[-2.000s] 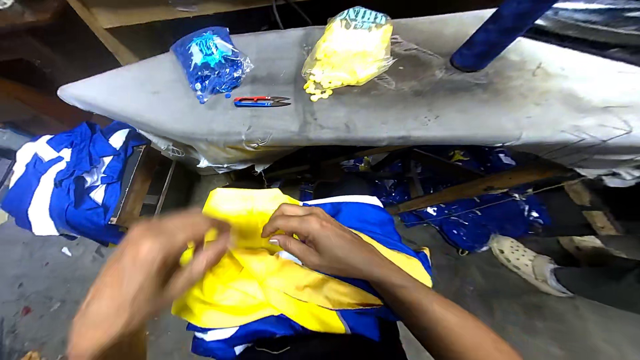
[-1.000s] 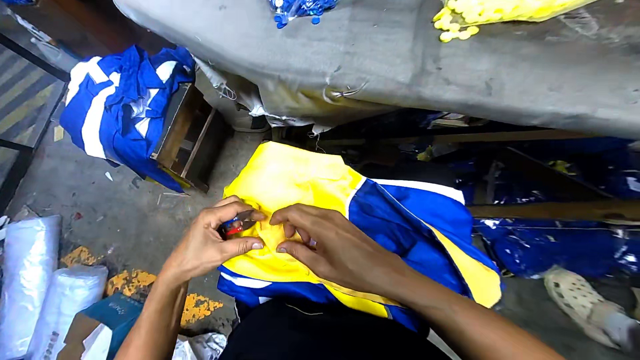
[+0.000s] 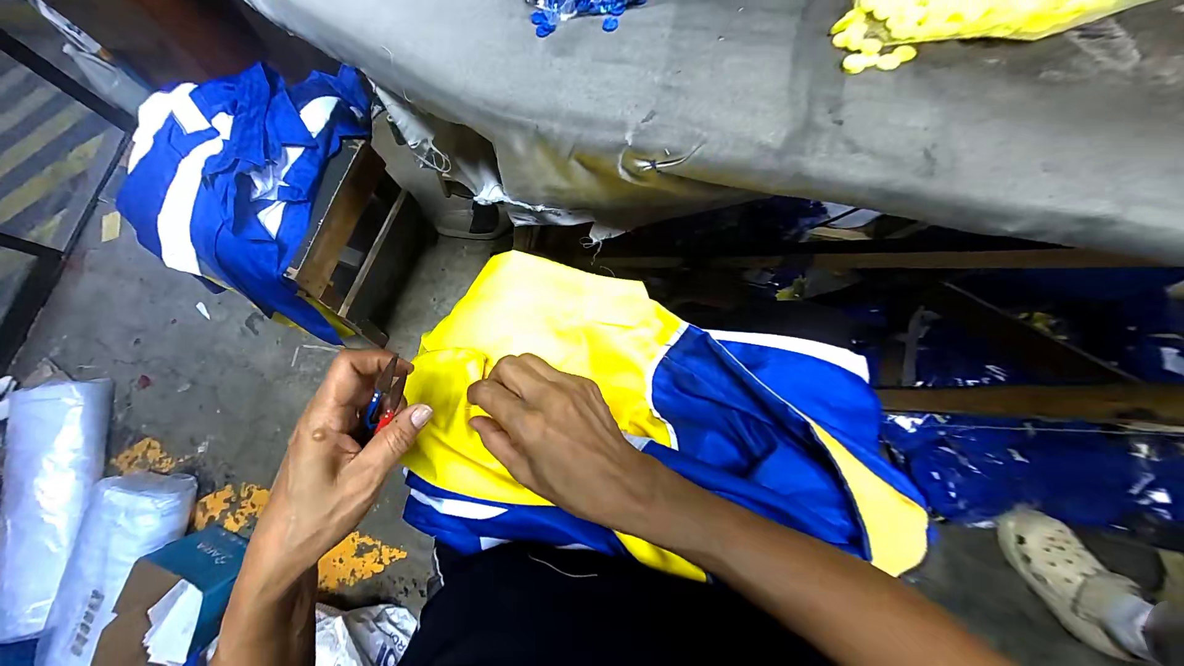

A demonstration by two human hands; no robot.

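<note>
A yellow, blue and white garment (image 3: pixel 573 305) lies over the person's lap. My left hand (image 3: pixel 347 453) holds small thread snips (image 3: pixel 385 402) with red and blue handles, blades pointing up, at the left edge of the yellow cloth. My right hand (image 3: pixel 555 435) rests on the yellow part with fingers bent; its fingertips pinch at the cloth, and what lies under them is hidden. Above, on the grey cloth-covered table, lie yellow snap buttons (image 3: pixel 874 46) by a plastic bag and blue ones (image 3: pixel 573 14).
Folded blue and white garments (image 3: pixel 222 176) lie on a wooden stool (image 3: pixel 333 231) at left. Plastic-wrapped rolls (image 3: pixel 55 499) and an open box (image 3: pixel 176 592) stand at lower left. A wooden bar (image 3: pixel 1036 402) runs below the table. Another person's foot in a clog (image 3: pixel 1064 573) is at right.
The snips lay on the table two seconds ago and are now in my left hand. My right hand stays at the yellow cloth. The view has shifted down and left.
</note>
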